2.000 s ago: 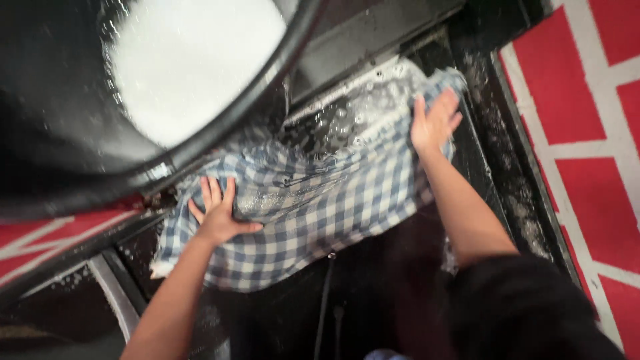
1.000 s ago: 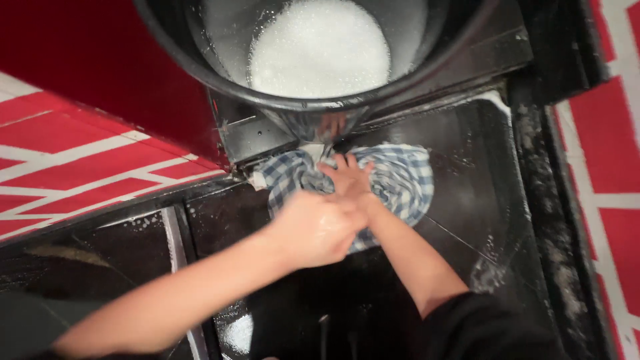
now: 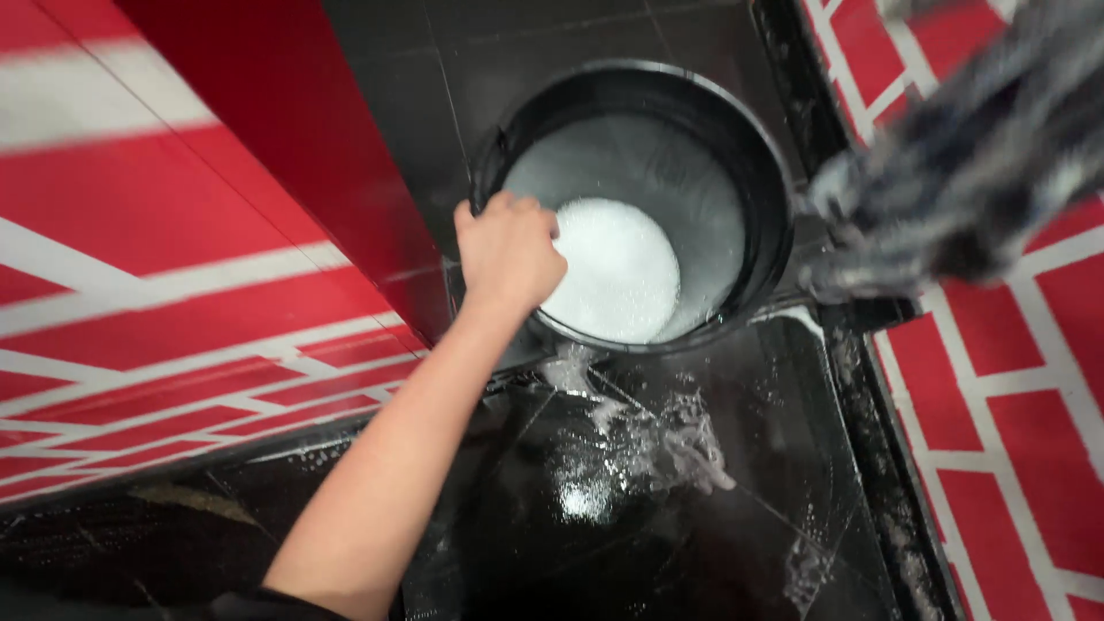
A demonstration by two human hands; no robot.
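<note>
My left hand [image 3: 511,250] grips the left rim of a round black bucket [image 3: 763,155]. Cloudy water and a patch of white suds [image 3: 617,272] show inside it. At the upper right a blurred, bunched cloth [image 3: 949,172], dark and whitish, hangs in the air beside the bucket. My right hand cannot be made out there; the cloth or the frame edge hides it. Below the bucket, streaks of foam and water [image 3: 664,448] lie on the black tiled floor [image 3: 733,552].
A red wall with white brick lines [image 3: 190,319] runs along the left, with a plain red panel [image 3: 302,138] beside the bucket. Another such wall [image 3: 1035,414] stands at the right, with a worn black skirting [image 3: 880,466] at its foot.
The checked cloth was spread on the floor, then bunched under both hands; now it is off the floor at the right. My left hand has moved to the bucket's rim. The view has shifted.
</note>
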